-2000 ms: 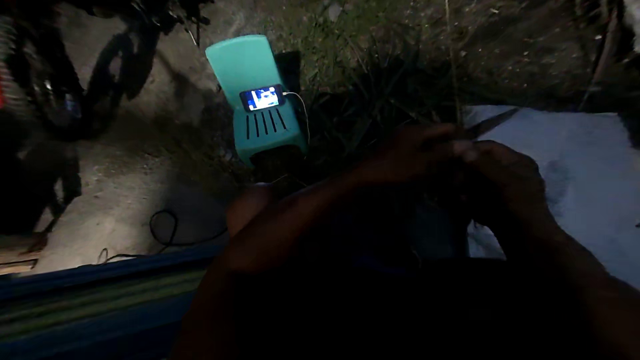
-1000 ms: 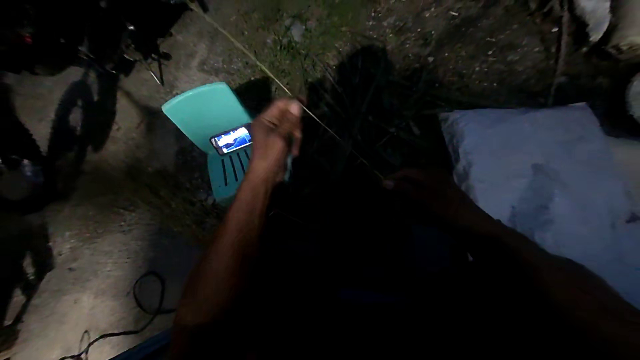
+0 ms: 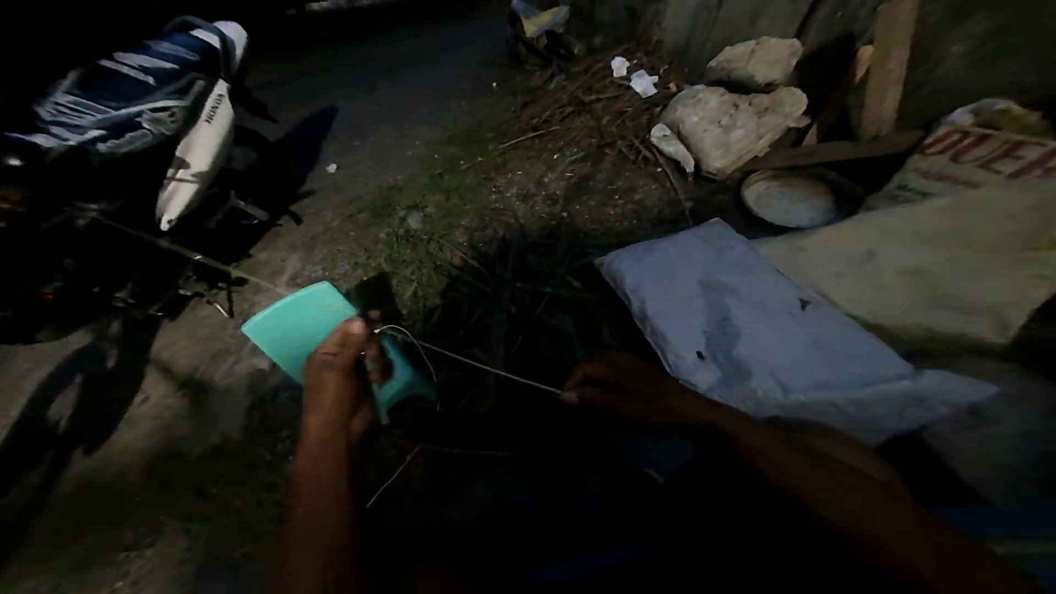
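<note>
A long thin strip (image 3: pixel 487 368), pale and stem-like, runs from the dark area at the left, past the chair, to my right hand. My left hand (image 3: pixel 346 363) is closed around it in front of a small teal plastic chair (image 3: pixel 301 322). The fingertips of my right hand (image 3: pixel 606 386) pinch the strip near its right end. A thin white cable (image 3: pixel 421 351) curves beside my left hand. The phone seen earlier on the chair is hidden behind that hand. Darkness covers my lap.
A pale filled sack (image 3: pixel 767 330) lies at the right, beside a larger printed sack (image 3: pixel 932 256). Behind them are rocks (image 3: pixel 726 124), a round pan (image 3: pixel 789 198) and wooden boards (image 3: pixel 888 74). A parked motorcycle (image 3: pixel 132 99) stands at the upper left.
My hands were close together over the pale sack with a knife blade showing; they have since moved apart along the strip. The knife no longer shows. The view has swung up.
</note>
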